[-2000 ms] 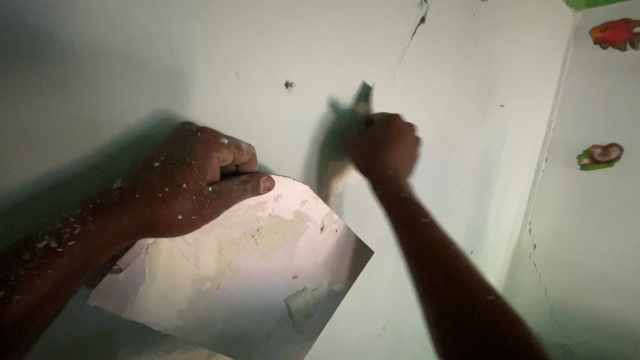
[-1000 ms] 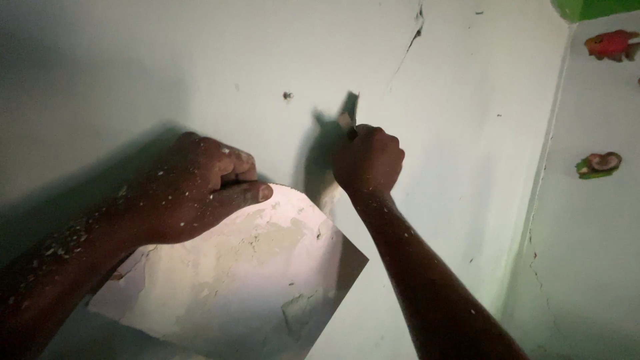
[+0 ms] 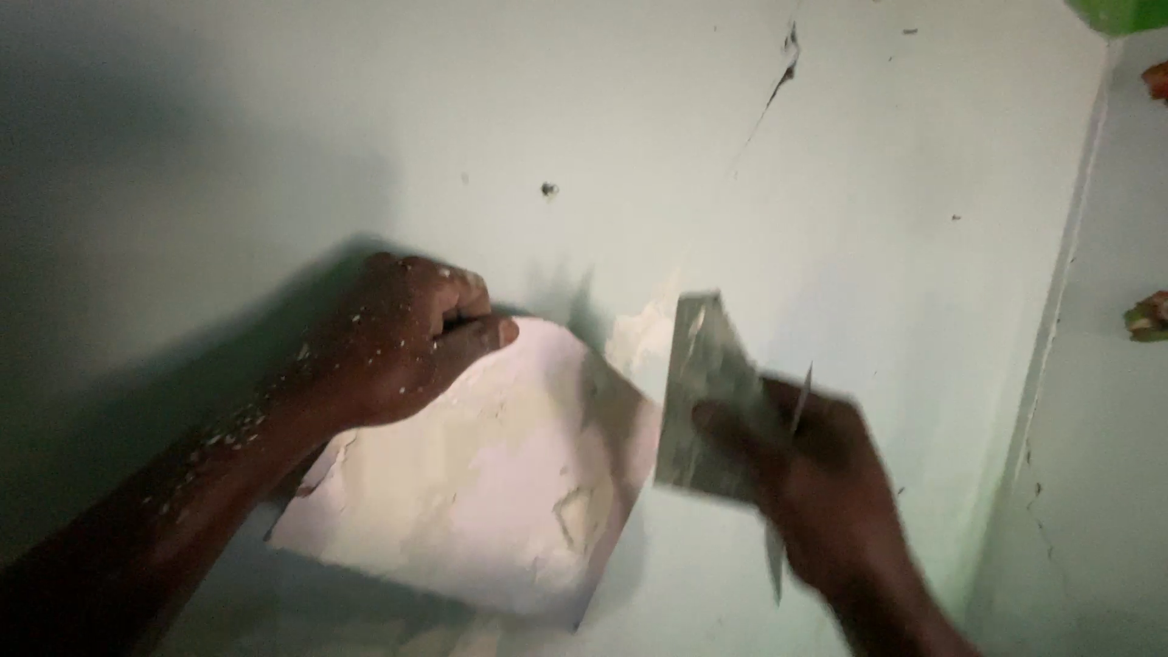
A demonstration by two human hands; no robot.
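Observation:
My left hand (image 3: 411, 338), speckled with pale flakes, grips the upper left edge of a flat, pale sheet (image 3: 493, 456) between thumb and fingers. The sheet is tilted in front of the wall, with patchy whitish residue on its surface. To its right, my right hand (image 3: 821, 474) is closed on a flat, thin scraper (image 3: 707, 411) with a dull grey-green face; the thumb lies on that face. A thin edge shows on the other side of the hand, and I cannot tell whether it belongs to the same tool. The right hand is blurred. A bare, pale patch (image 3: 641, 338) shows on the wall between the hands.
The pale green wall (image 3: 639, 109) has a dark crack (image 3: 782, 80) near the top and a small hole (image 3: 548, 189) above the sheet. A wall corner (image 3: 1063, 265) runs down the right side. Beyond it are partly visible coloured decorations (image 3: 1148, 317) and a green area (image 3: 1118, 14) above.
My right hand has moved down and to the right from the wall above the sheet, and the scraper's broad face now shows. My left hand keeps its hold on the sheet.

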